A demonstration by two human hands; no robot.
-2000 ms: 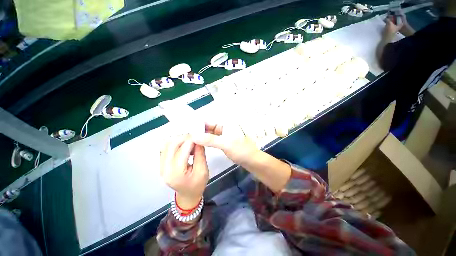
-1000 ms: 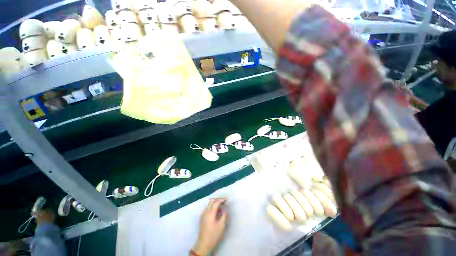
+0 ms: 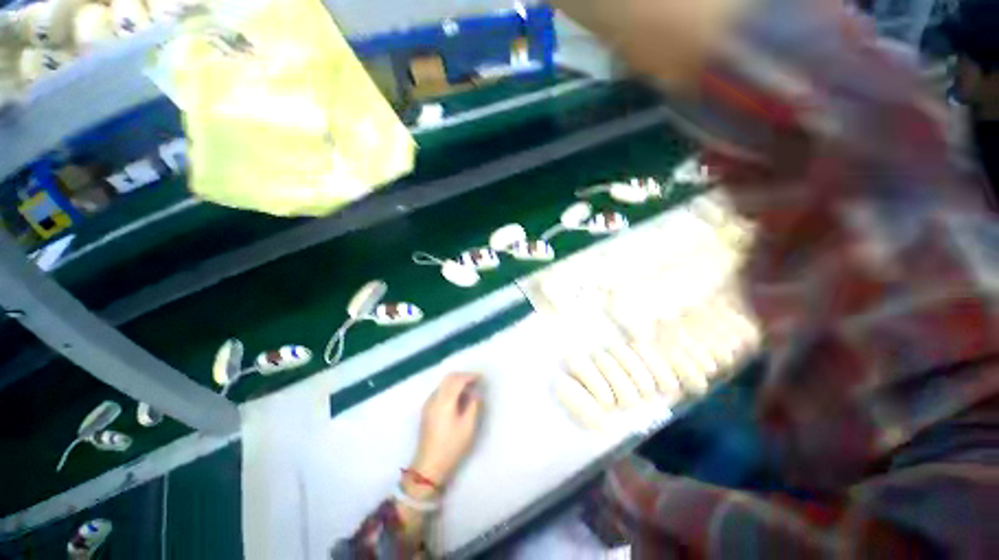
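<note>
My left hand (image 3: 447,424) rests on the white-covered bench (image 3: 362,465), with a red band and a pale bracelet at the wrist. Its fingers are loosely curled; blur hides whether anything small is between them. My right arm is raised across the right side in a plaid sleeve (image 3: 876,252); its blurred bare forearm leaves the top edge, so my right hand is out of the picture. Cream-white plastic housings (image 3: 635,377) stand on edge in rows on the bench, right of my left hand.
Part-assembled units (image 3: 394,314) with cords lie along the green belt (image 3: 296,273) behind the bench. A yellow bag (image 3: 290,120) hangs above the belt. A grey post (image 3: 110,366) stands at left. Housings sit on the upper-left shelf (image 3: 77,93). A person's dark shape is at the right edge.
Two seconds ago both hands were together above the bench; now they are apart and my right arm is raised. Since one second ago the view has tilted down, and the other worker's hand at left has gone.
</note>
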